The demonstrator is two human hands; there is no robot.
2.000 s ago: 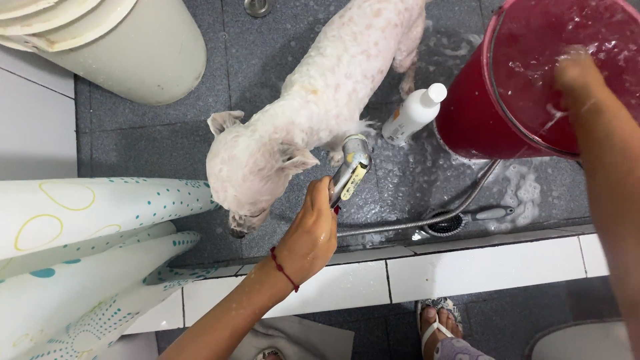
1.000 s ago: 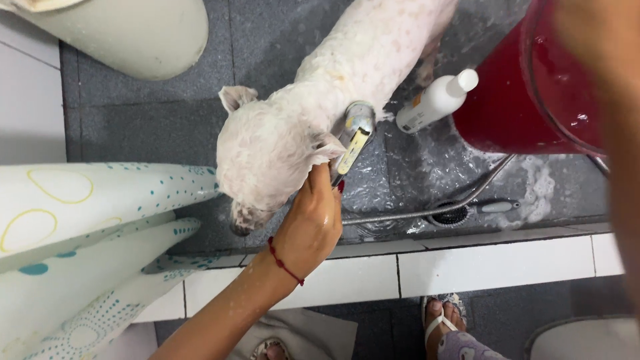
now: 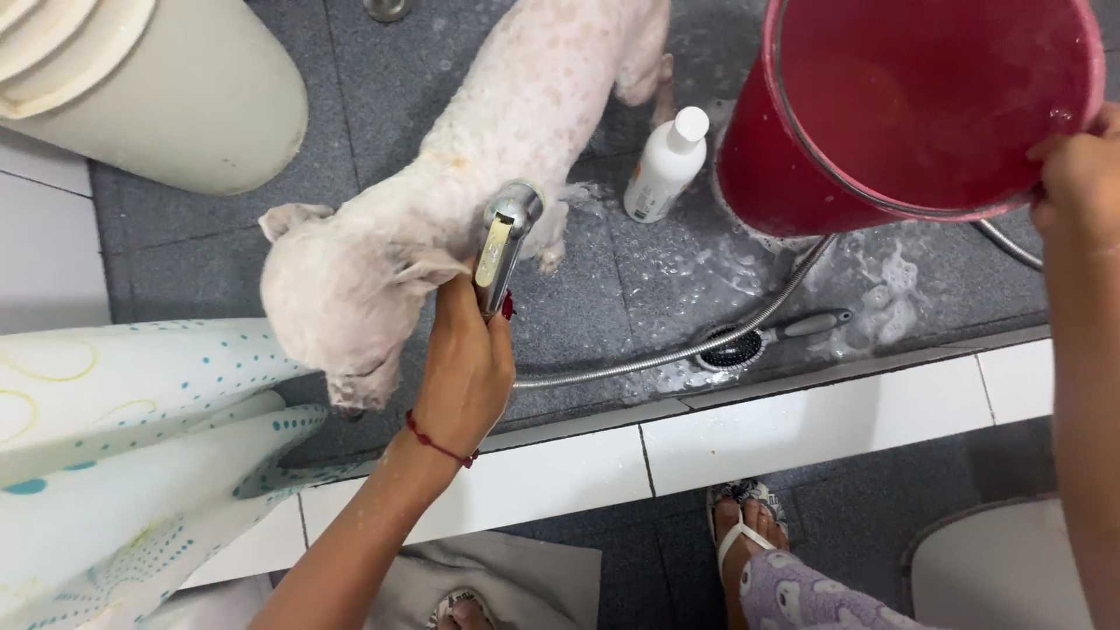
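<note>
A wet white dog [image 3: 516, 105] stands on dark floor tiles, head lowered toward the shower curtain. My left hand [image 3: 468, 359] is closed around a chrome handheld shower head [image 3: 507, 236], whose round end lies against the dog's shoulder. At the right, my right hand [image 3: 1081, 171] grips the rim of a red bucket [image 3: 752, 149] that has water in it. A white bottle [image 3: 667, 166] stands between the dog and the bucket. The metal hose [image 3: 647, 363] crosses over a hairbrush [image 3: 809, 324] on the floor.
A tiled curb [image 3: 770, 429] runs across the front of the shower floor. The patterned curtain [image 3: 131, 376] hangs at left, below a large pale bin [image 3: 210, 105]. My sandaled feet [image 3: 744, 525] are outside the curb. Soap foam [image 3: 888, 297] lies near the brush.
My right hand was in the bucket's water two seconds ago and now holds its rim. The shower head has moved from beside the dog's front leg up to its shoulder.
</note>
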